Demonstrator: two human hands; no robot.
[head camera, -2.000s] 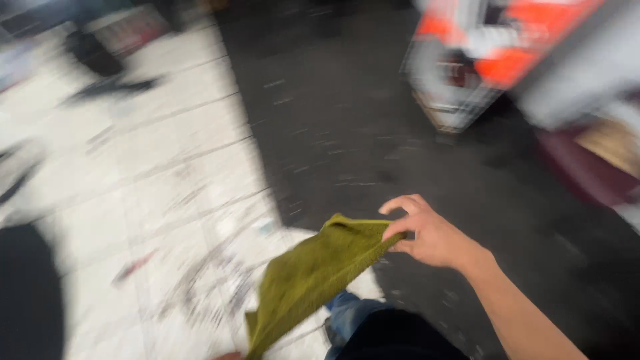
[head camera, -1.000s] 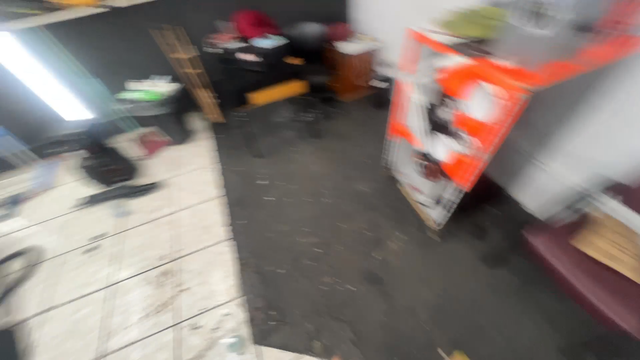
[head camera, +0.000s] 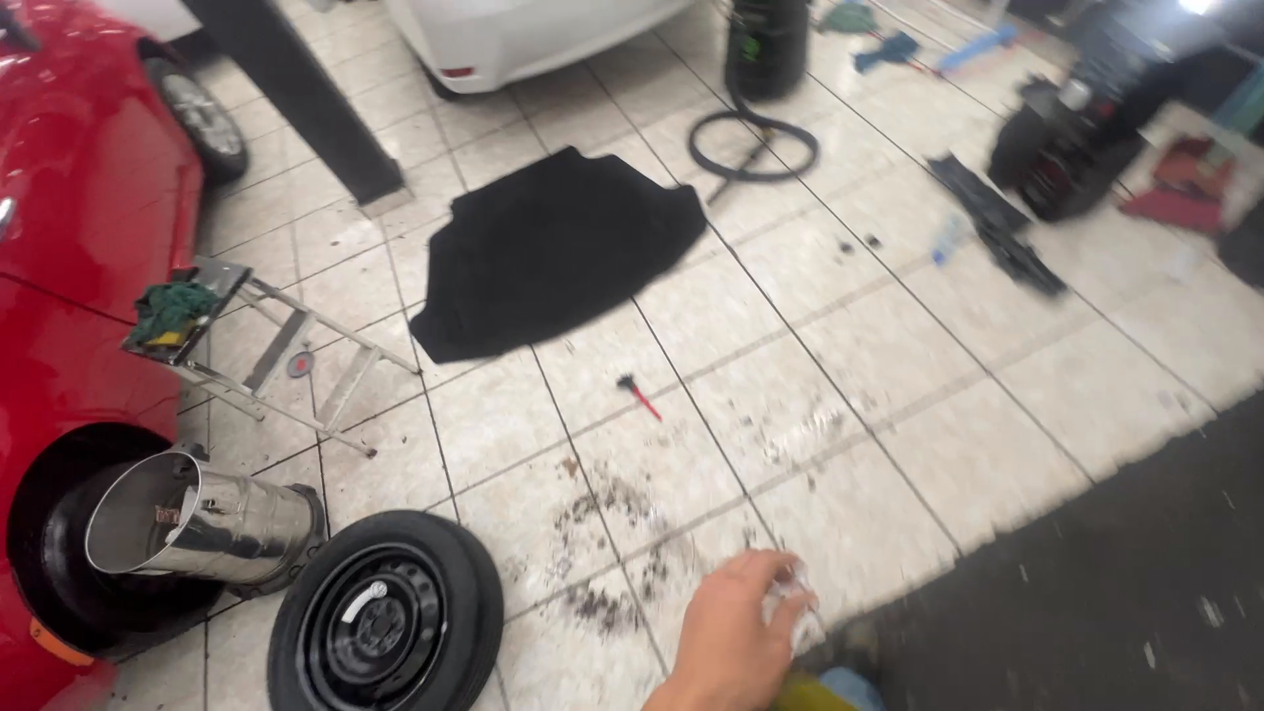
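My left hand (head camera: 743, 627) is at the bottom centre, its fingers curled around a small whitish, blurred thing (head camera: 793, 604); what that is I cannot tell. Just below the hand, at the bottom edge, part of a yellow-green cloth (head camera: 808, 695) shows; what holds it is hidden. My right hand is out of view. On the tiled floor left of the hand are a spare wheel (head camera: 380, 622) with a black steel rim and dark dirt marks (head camera: 602, 602). A small tool with a red handle (head camera: 647, 400) lies beyond them.
A red car (head camera: 89, 227) stands at left beside a step stool (head camera: 276, 346) bearing a green cloth (head camera: 173, 308) and a tipped metal drum (head camera: 227, 518). A black trunk mat (head camera: 563, 252), coiled hose (head camera: 755, 146), lift post (head camera: 296, 94) and white car (head camera: 533, 39) lie farther off.
The view has swung far to the left. Two seconds ago my right hand held a corner of the yellow-green cloth; now that hand is out of view and my left hand shows.
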